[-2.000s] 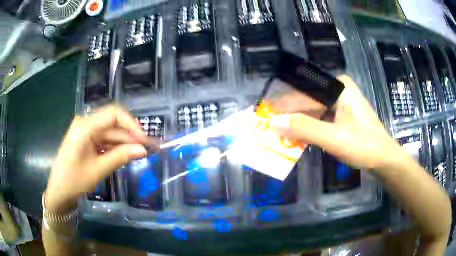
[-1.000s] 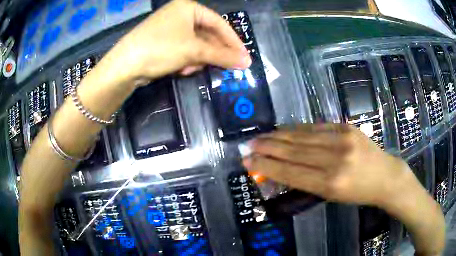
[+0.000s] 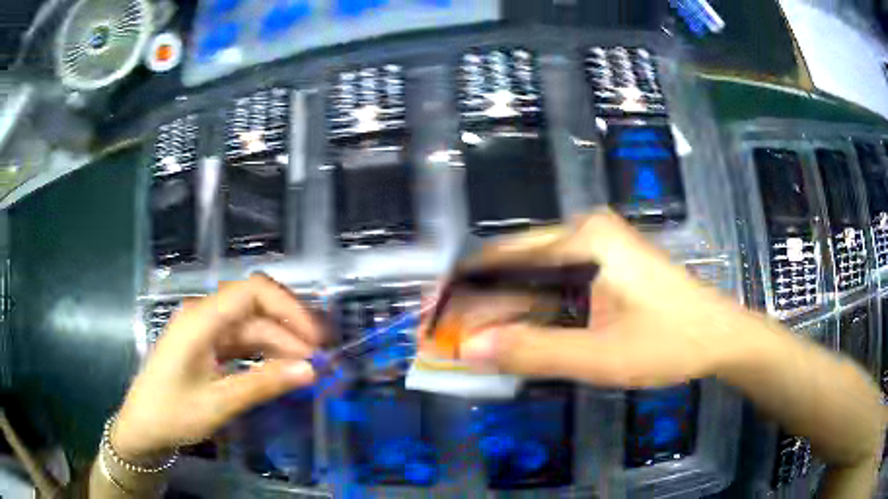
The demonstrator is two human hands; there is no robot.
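My left hand [image 3: 224,365] pinches an edge of a clear film with blue print [image 3: 375,339]; the film stretches towards my right hand and is blurred. My right hand [image 3: 604,322] is shut on a white-and-orange smoothing card [image 3: 462,378] and a dark block [image 3: 545,278]. Both hands are over a clear blister tray [image 3: 443,195] of black keypad phones. The far-row phone at the right [image 3: 645,171] shows blue print on its screen; another far-row phone [image 3: 506,175] has a plain dark screen. Near-row phones [image 3: 662,429] show blue print, partly hidden.
A film sheet with blue prints [image 3: 321,29] lies behind the tray. A small fan [image 3: 102,39] and a white disc with orange centre [image 3: 164,53] are at the far left. Another phone tray [image 3: 808,234] is at the right. A blue-and-white item [image 3: 697,16] lies at the far edge.
Blue print now shows on the far-right phone's screen. My left hand has left that phone and moved to the lower left with film. My right hand holds the card in view over the near row.
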